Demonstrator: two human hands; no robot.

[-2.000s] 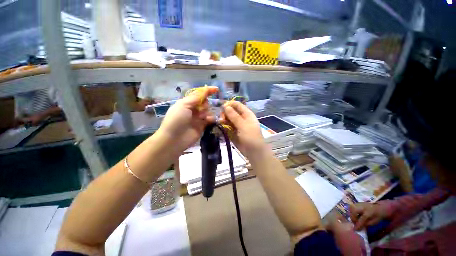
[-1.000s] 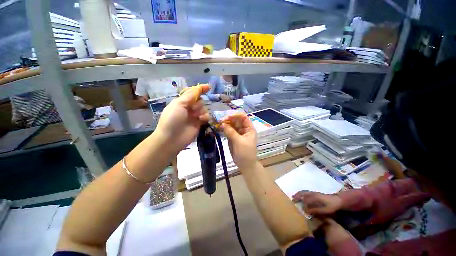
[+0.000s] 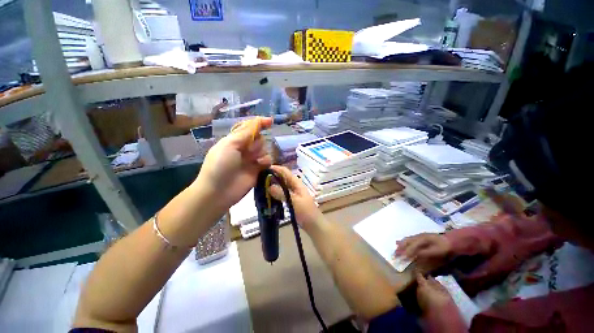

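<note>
The black electric screwdriver point(image 3: 269, 227) hangs upright with its thin bit pointing down over the cardboard mat point(image 3: 293, 283). Its black power cable point(image 3: 299, 250) loops over at the top and runs down to the lower edge. My left hand point(image 3: 236, 156) is raised above the tool, its fingers closed on the thin yellow cord point(image 3: 251, 129). My right hand point(image 3: 296, 198) is at the tool's rear end, fingers closed around it behind the cable. Some yellow cord shows along the tool's top. The exact grip of the right fingertips is partly hidden.
A clear box of screws point(image 3: 212, 242) stands left of the mat, on white sheets point(image 3: 205, 293). Stacked white units point(image 3: 339, 162) stand behind and right. At the right, a neighbour's hand point(image 3: 423, 247) rests on a white slab point(image 3: 384, 227). A shelf point(image 3: 293, 75) crosses above.
My right hand has moved down from the cord near my left fingers to the tool's rear end. My left hand still holds the cord. The neighbour's hand has shifted over the white slab.
</note>
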